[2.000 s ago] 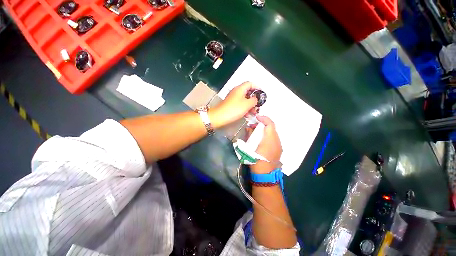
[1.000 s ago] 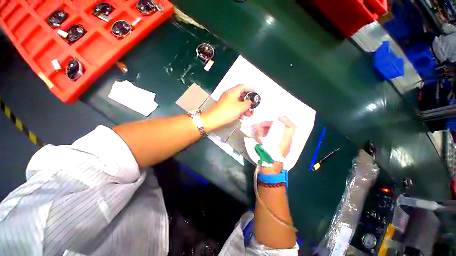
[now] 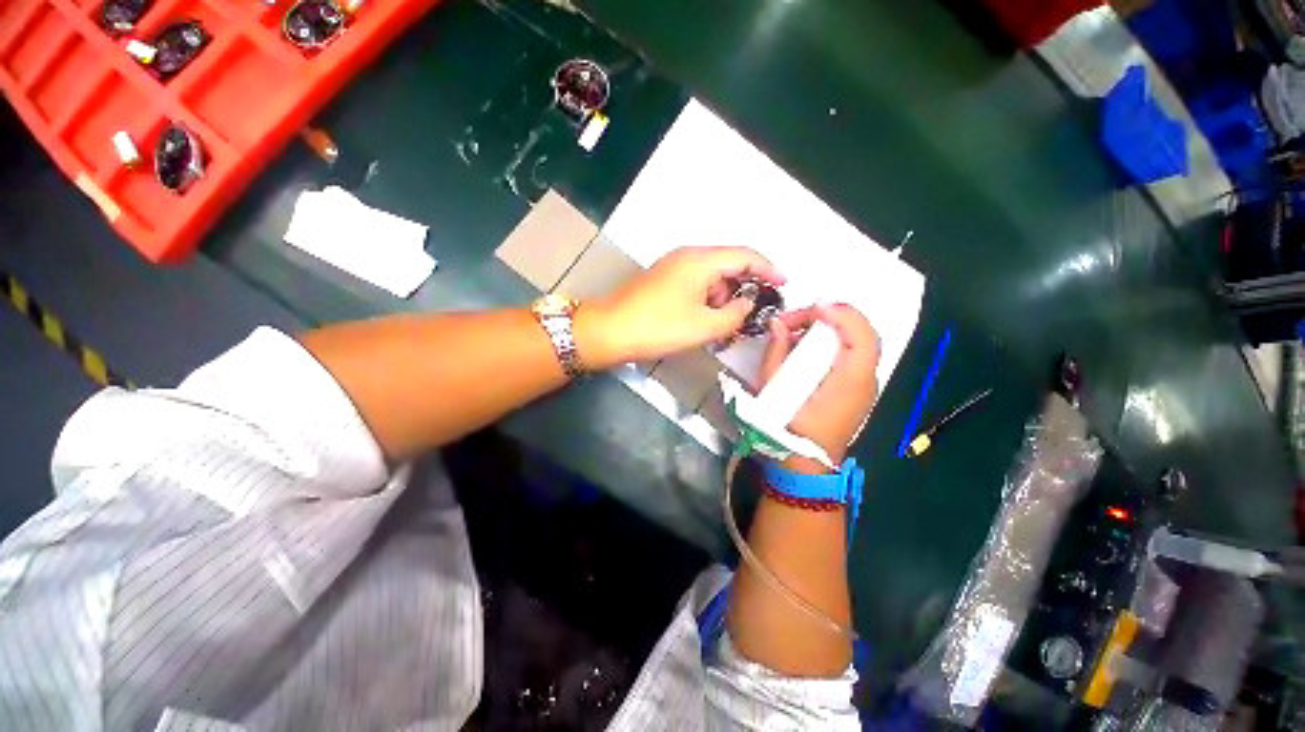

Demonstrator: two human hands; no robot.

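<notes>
My left hand (image 3: 687, 298), with a metal watch on the wrist, holds a round dark module (image 3: 756, 308) by its rim over the white sheet (image 3: 816, 236). My right hand (image 3: 844, 375), with a blue wristband, grips the dispensing syringe, wrapped in white tissue (image 3: 792, 383). My right fingertips are at the module's right edge; the syringe tip is too small to tell. The green cap (image 3: 759, 438) shows at the syringe's rear, and a clear hose (image 3: 759, 562) trails from it along my forearm.
An orange-red tray (image 3: 236, 107) with modules is at upper left. Another module (image 3: 581, 89) lies on the green bench. Folded white paper (image 3: 358, 240), cardboard pieces (image 3: 547, 240), a blue stick (image 3: 927, 391), a small brush-like tool (image 3: 945, 425) and a plastic sleeve (image 3: 1013, 551) surround the sheet.
My left hand has moved right with the module. My right hand has moved up with the syringe, and its fingers have come to the module. The view has shifted a little.
</notes>
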